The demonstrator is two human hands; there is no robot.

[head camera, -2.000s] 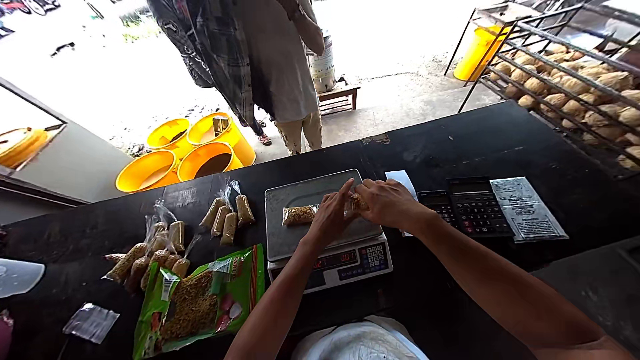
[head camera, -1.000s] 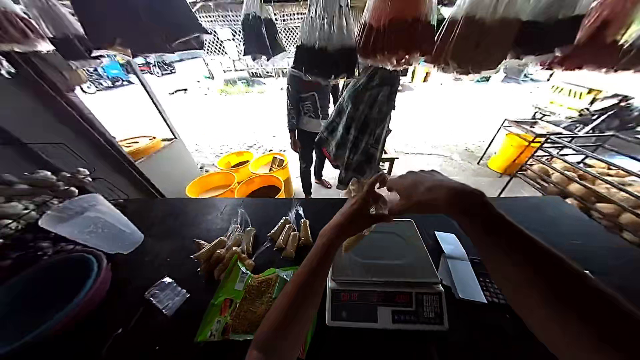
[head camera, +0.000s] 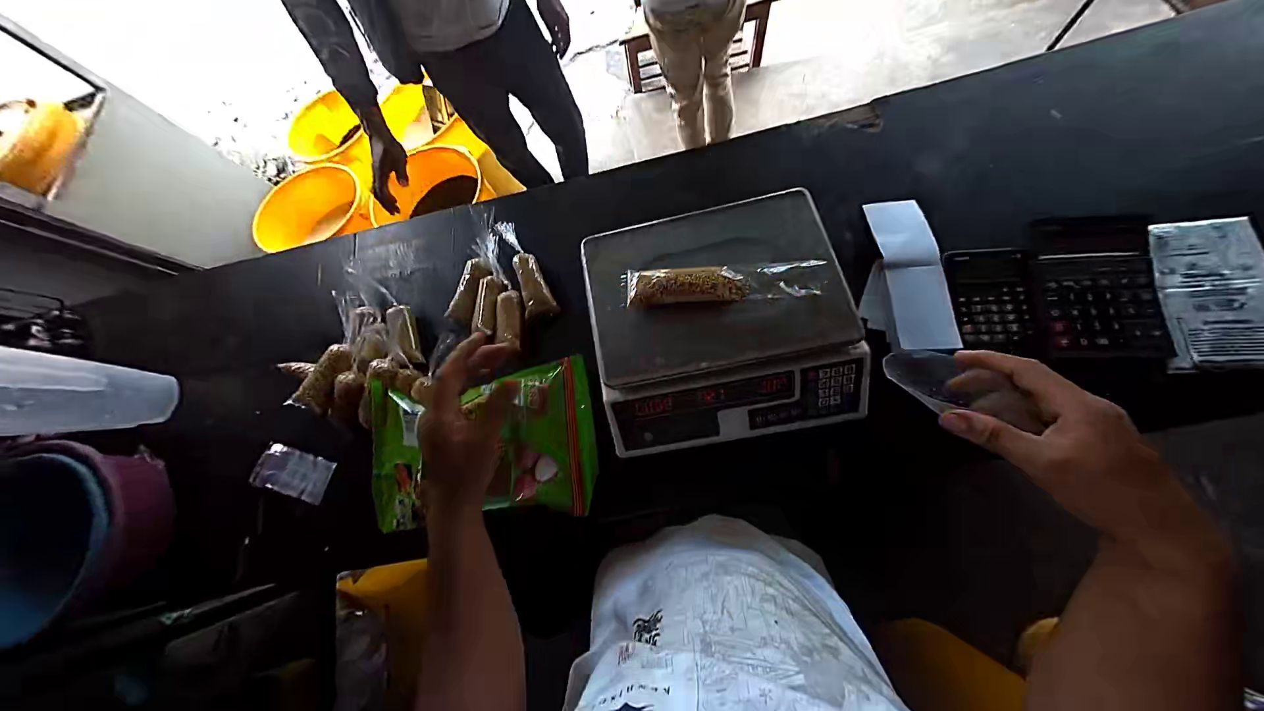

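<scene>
A clear plastic packet of grain or seeds point(head camera: 689, 286) lies on the steel pan of a digital weighing scale point(head camera: 726, 341), whose red display is lit. Over a green printed bag point(head camera: 553, 434) is my left hand point(head camera: 462, 425), its fingers apart; the hand covers part of the bag. My right hand point(head camera: 1037, 420), to the right of the scale, grips a clear plastic scoop or cup point(head camera: 928, 380) between thumb and fingers; its exact kind cannot be told. Several small filled plastic packets point(head camera: 509, 306) stand or lie behind the green bag, with more packets point(head camera: 365, 370) to their left.
Calculators point(head camera: 987, 301), a folded paper point(head camera: 910, 262) and a printed packet point(head camera: 1207, 286) lie right of the scale. A small silvery sachet point(head camera: 293, 472), a translucent container point(head camera: 79, 392) and nested basins point(head camera: 109, 523) are at left. Beyond the black counter point(head camera: 948, 148) stand people and yellow buckets point(head camera: 308, 207).
My hands, together over the scale before, are now apart, left over the green bag and right beside the scale. A filled packet now lies alone on the pan. The view has tilted down.
</scene>
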